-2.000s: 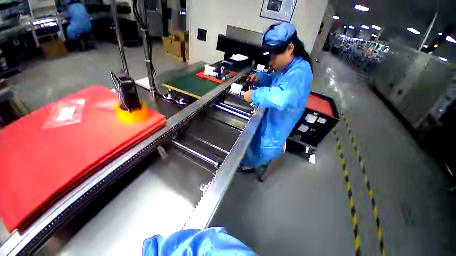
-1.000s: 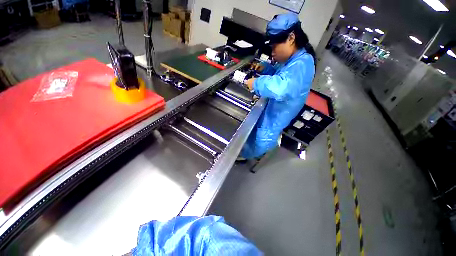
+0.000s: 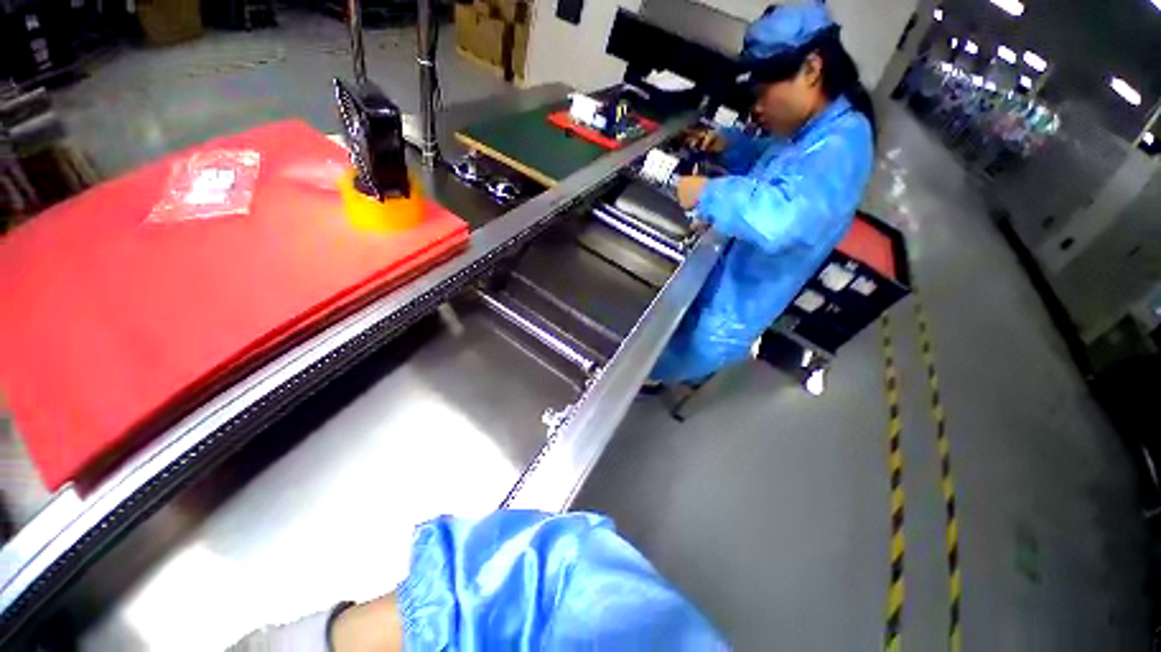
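My right hand [image 3: 295, 633], in a pale glove, enters at the bottom edge over the shiny steel bed [image 3: 369, 446]. It is cut off and blurred, and its fingers are hidden. A blue sleeve covers the forearm, with a bare wrist between. My left hand is out of the picture. The near chain conveyor rail [image 3: 287, 348] curves up from the lower left. The other rail [image 3: 624, 382] runs up from beside my sleeve. Paired cross rods [image 3: 541, 329] span the bed between them. No board shows near my hand.
A red stack [image 3: 166, 293] lies left of the rail, bearing a clear plastic bag [image 3: 208, 185] and an orange tape roll [image 3: 382, 210] with a black object in it. A person in blue [image 3: 777, 204] works at the far rail end, by a black bin [image 3: 866, 306] and green mat [image 3: 528, 143].
The view has shifted, so the stack and rails sit further right and higher. My right wrist and part of the pale glove now show beyond the sleeve.
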